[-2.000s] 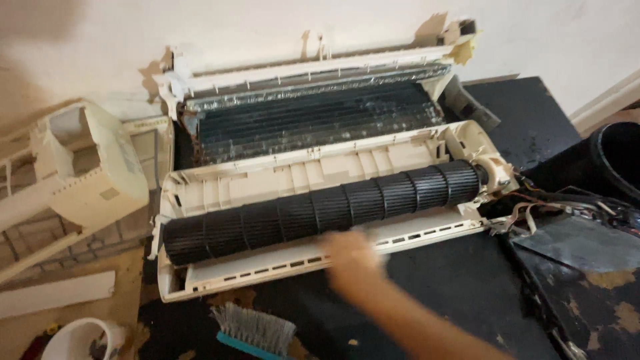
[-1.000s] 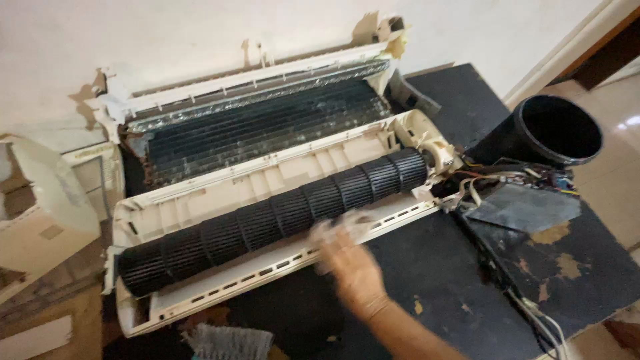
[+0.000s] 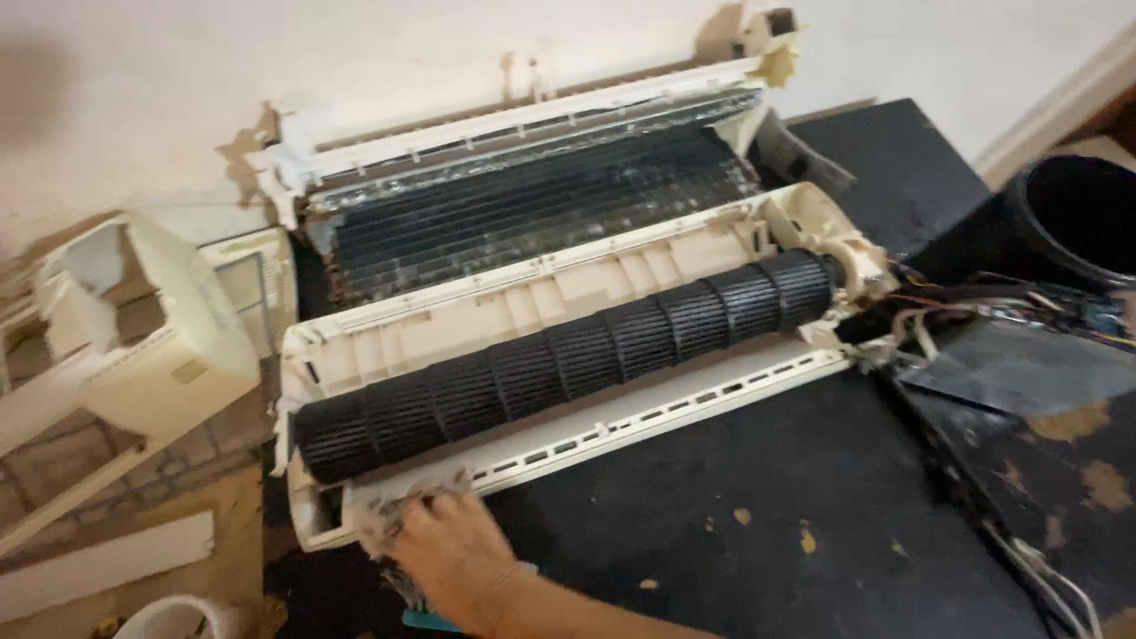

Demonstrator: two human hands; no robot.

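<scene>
My right hand (image 3: 453,550) holds a thin, crumpled, grimy cloth (image 3: 395,519) against the front left rim of a cream plastic air conditioner base (image 3: 532,457). A long black cross-flow fan roller (image 3: 559,359) lies in that base, its left end just above my hand. Behind it stands the finned evaporator coil (image 3: 532,200) in a white frame. Beneath my wrist shows part of a teal brush (image 3: 430,619); the rest is hidden. My left hand is out of view.
A cream plastic housing (image 3: 191,333) lies at the left, above a white strip (image 3: 106,568) and a white round container (image 3: 173,612). At the right are a black bucket (image 3: 1038,222), loose wires (image 3: 1021,302) and a grey plate (image 3: 1021,368). The black tabletop (image 3: 710,506) has worn patches.
My right hand has moved left with the cloth along the front rim, from near the middle of the base to its left end. The view has shifted too.
</scene>
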